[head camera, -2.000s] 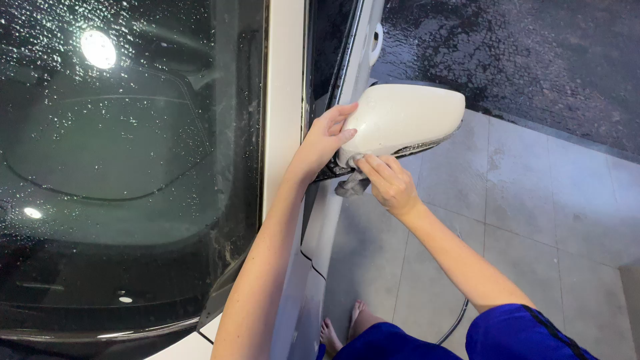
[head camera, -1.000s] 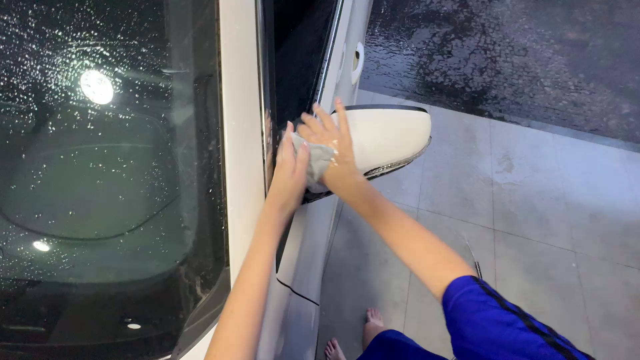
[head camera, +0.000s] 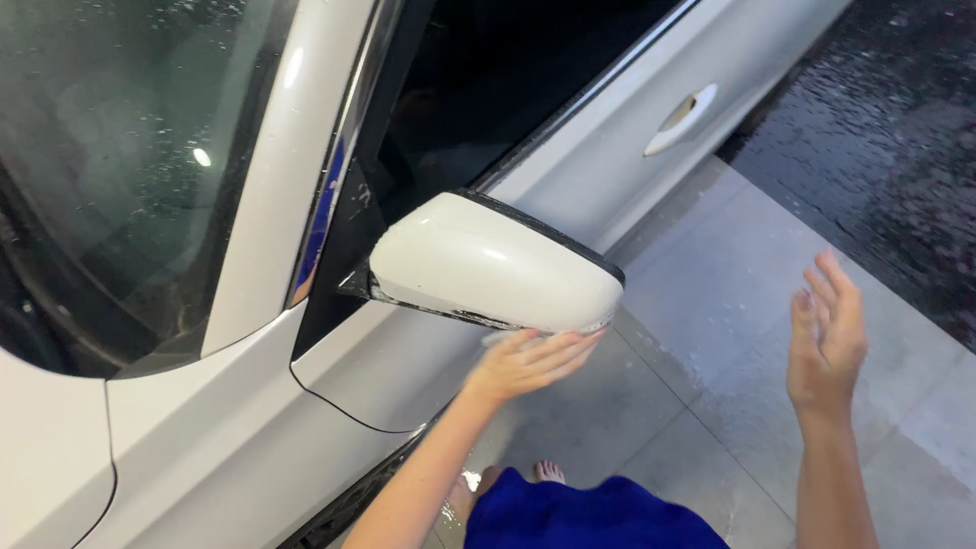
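The white side mirror housing of a car stands out from the door, with drops and suds on it and along its black lower trim. My left hand presses against the housing's lower edge, fingers pointing right. A bit of pale grey wet cloth shows beside those fingers; the rest is hidden under the hand. Well right of the mirror, my right hand is raised over the floor tiles, empty, its fingers apart and slightly curled.
Behind the mirror are the dark side window and the white door handle. A wet windshield fills the upper left. Wet grey floor tiles lie beside the car, with darker wet ground beyond. My bare feet are near the front wheel.
Both hands were together at the mirror's inner end with the grey cloth. The right hand has come off to the right; the left is now at the lower edge. The view has turned and shifted greatly.
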